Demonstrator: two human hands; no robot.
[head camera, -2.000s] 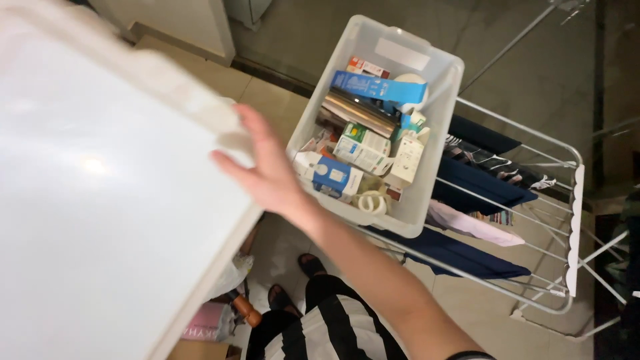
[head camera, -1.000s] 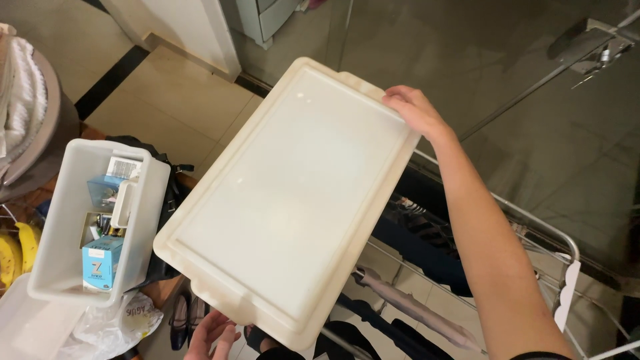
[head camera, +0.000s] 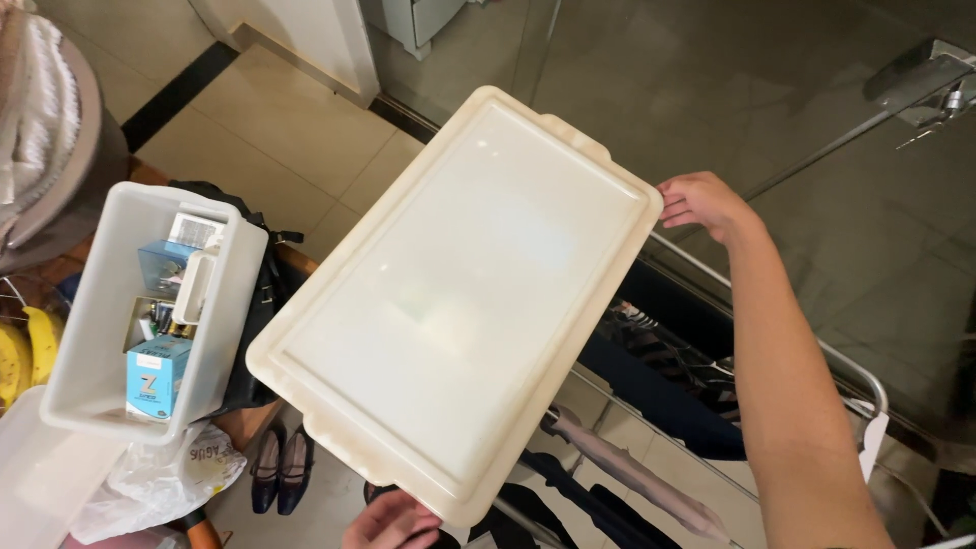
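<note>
A cream plastic lid (head camera: 450, 305) with a raised rim fills the middle of the view, tilted; its underside and whatever lies below it are hidden. My right hand (head camera: 705, 204) touches the lid's upper right corner, fingers curled at the edge. My left hand (head camera: 393, 522) is at the lid's lower corner, its fingers at the rim and partly cut off by the frame. To the left stands a white plastic bin (head camera: 84, 328) holding a light-blue box (head camera: 156, 377), a translucent blue case (head camera: 164, 263), batteries and small boxes.
A metal drying rack (head camera: 686, 259) with dark clothes (head camera: 663, 389) stands at right. Black bag (head camera: 263, 305), dark shoes (head camera: 280, 469), a plastic bag (head camera: 164, 476) and bananas (head camera: 42, 343) are around the white bin. A basket with white cloth (head camera: 46, 114) is at upper left. A glass door with a metal handle is at upper right.
The lid, earlier at the left, now lies centrally where the open container of boxes was seen. My left hand has come into view at its lower corner. The view has shifted left.
</note>
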